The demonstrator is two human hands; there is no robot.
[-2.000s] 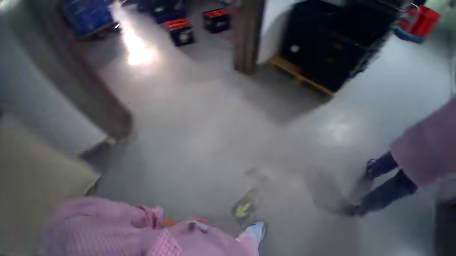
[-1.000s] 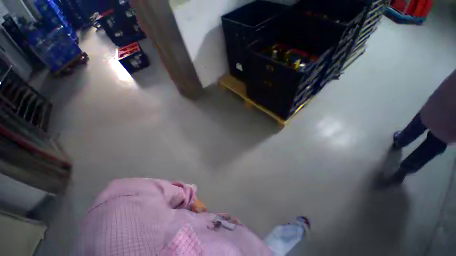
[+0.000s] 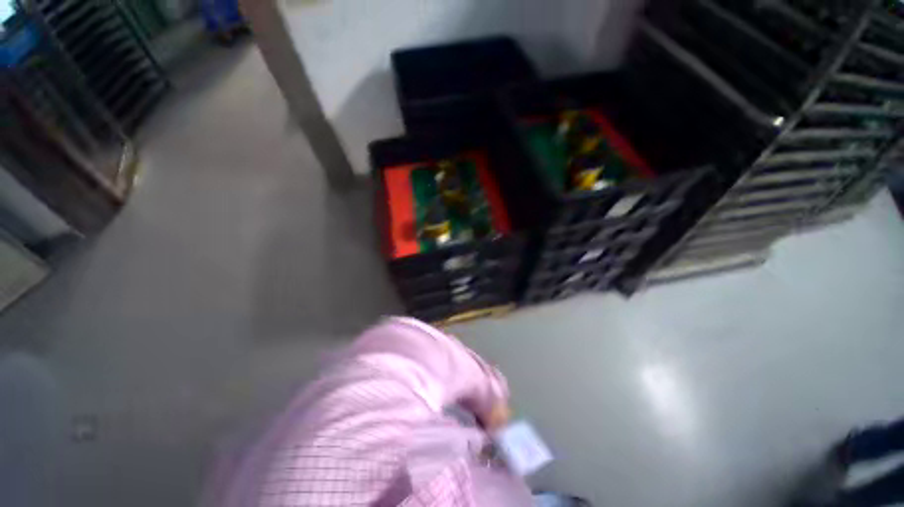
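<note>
My left hand (image 3: 496, 413) is small and blurred at the cuff of my pink sleeve, in the lower middle. Its fingers do not show clearly. A pale badge (image 3: 522, 448) hangs right beside it; I cannot tell if they touch. My right hand is out of the picture. Ahead stands a stack of black trays (image 3: 456, 267); its top one holds a green circuit board (image 3: 451, 201) with yellow and dark parts over a red-orange sheet. A second black tray stack (image 3: 590, 253) beside it holds a similar board (image 3: 580, 149).
An empty-looking dark tray (image 3: 466, 69) stands behind the stacks. A tall metal rack (image 3: 783, 188) is on the right and another rack (image 3: 89, 59) at the upper left. A post (image 3: 302, 94) stands by the white wall. A person's dark-clothed leg (image 3: 872, 456) shows at the lower right.
My view has turned and come closer to the black tray stacks, whose boards now show. My sleeve and hand have shifted right in the picture. The other person has mostly left the view.
</note>
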